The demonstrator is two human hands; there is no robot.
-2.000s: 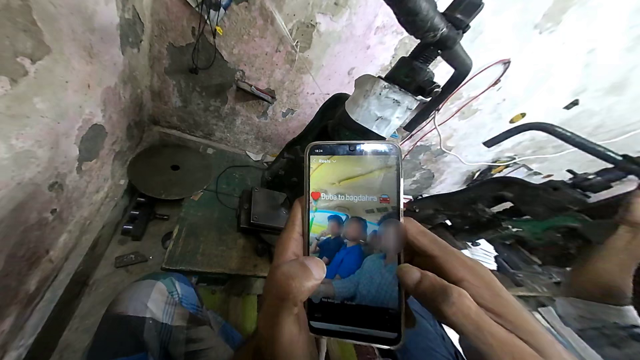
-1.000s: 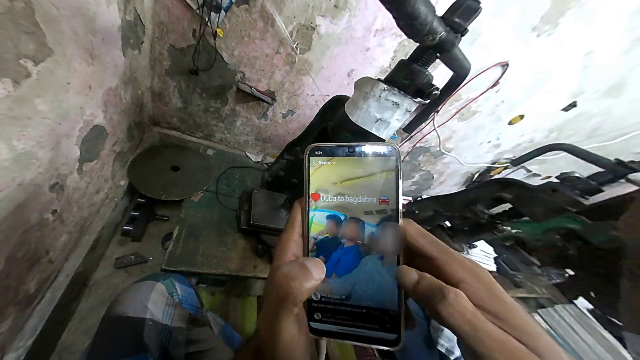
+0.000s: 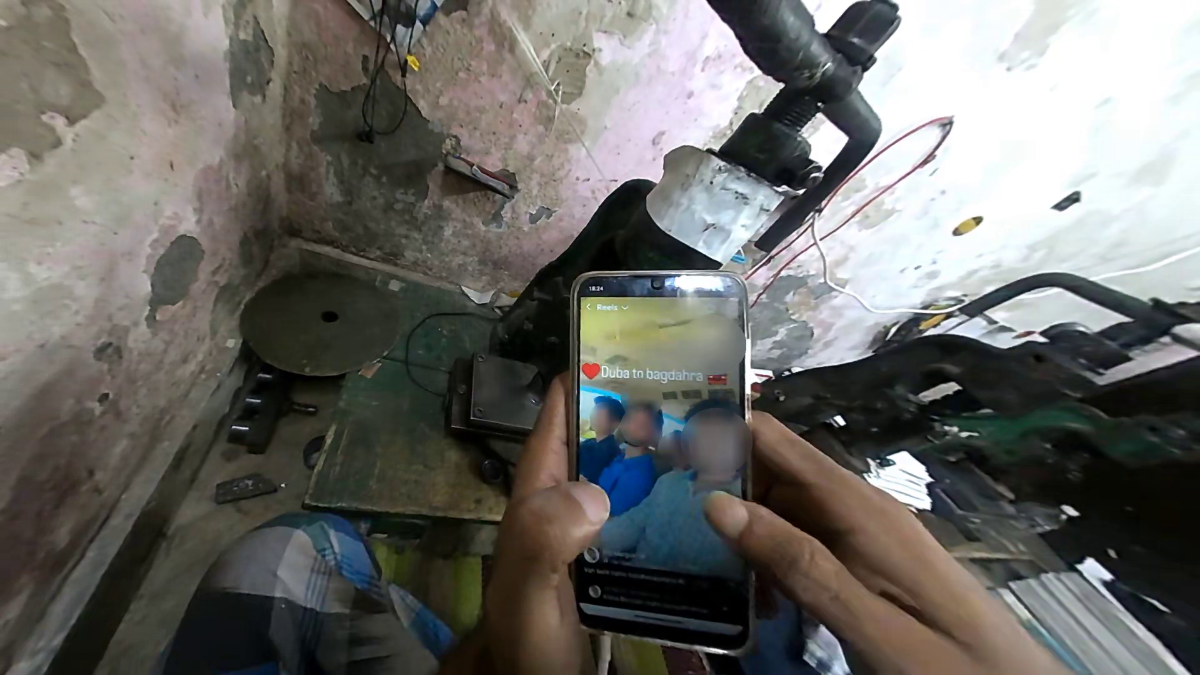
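A smartphone (image 3: pixel 661 525) in a clear case is held upright between both hands, its screen lit with a video of several people and some writing. My left hand (image 3: pixel 544 544) grips the phone's left side, thumb over the screen's edge. From the right, my right hand (image 3: pixel 853 544) holds the other side, with its thumb on the lower right of the screen. A white cable (image 3: pixel 604 653) hangs at the phone's bottom end. Behind the phone stands a dark machine (image 3: pixel 600 244) with a pale metal upper part.
A round metal disc (image 3: pixel 319 323) lies on a worn green board (image 3: pixel 412 450) at the left, beside a dark metal block (image 3: pixel 504 392). A small dark object (image 3: pixel 246 487) is on the floor. More dark machinery (image 3: pixel 1012 394) and stacked sheets (image 3: pixel 1078 619) are at the right. Peeling walls enclose the corner.
Another person's arm at the right edge, seen two seconds ago, is out of view. My right thumb has moved onto the screen. Both hands keep hold of the phone.
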